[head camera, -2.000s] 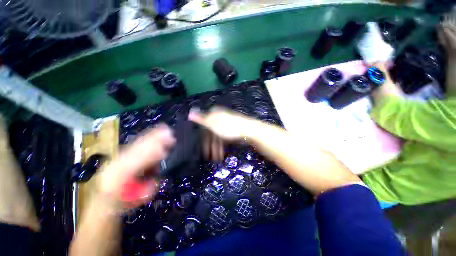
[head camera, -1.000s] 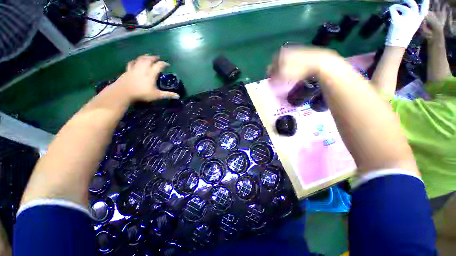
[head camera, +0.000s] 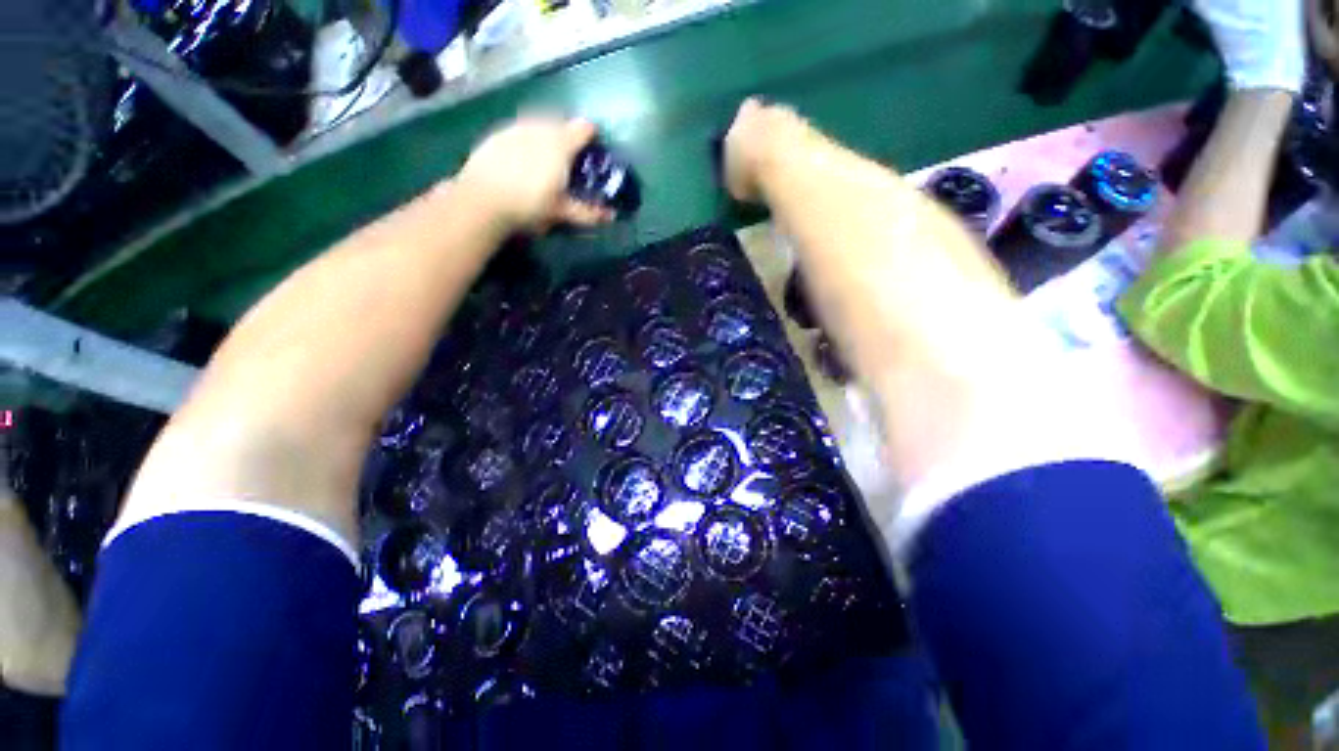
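Observation:
My left hand (head camera: 532, 173) is at the green conveyor belt (head camera: 668, 88), closed around a black cylindrical unit (head camera: 604, 178) whose glossy end shows beside my fingers. My right hand (head camera: 749, 147) is over the belt further right, seen from the back. A dark edge shows at its left side, but what it holds is mostly hidden. The black blister tray (head camera: 683, 470), with rows of round pockets, lies in front of me below both hands.
Black cylinders (head camera: 1051, 220) and a blue-ringed cylinder (head camera: 1123, 179) stand on the pink-white board (head camera: 1182, 411) at right. A neighbour's white-gloved hand (head camera: 1256, 41) and green sleeve are beyond. A grey metal bar (head camera: 96, 352) slants at left; a fan (head camera: 52, 132) is upper left.
My left hand has moved right along the belt with a cylinder in it. My right hand has moved left from above the pink-white board to the belt. The neighbour's gloved hand has shifted right.

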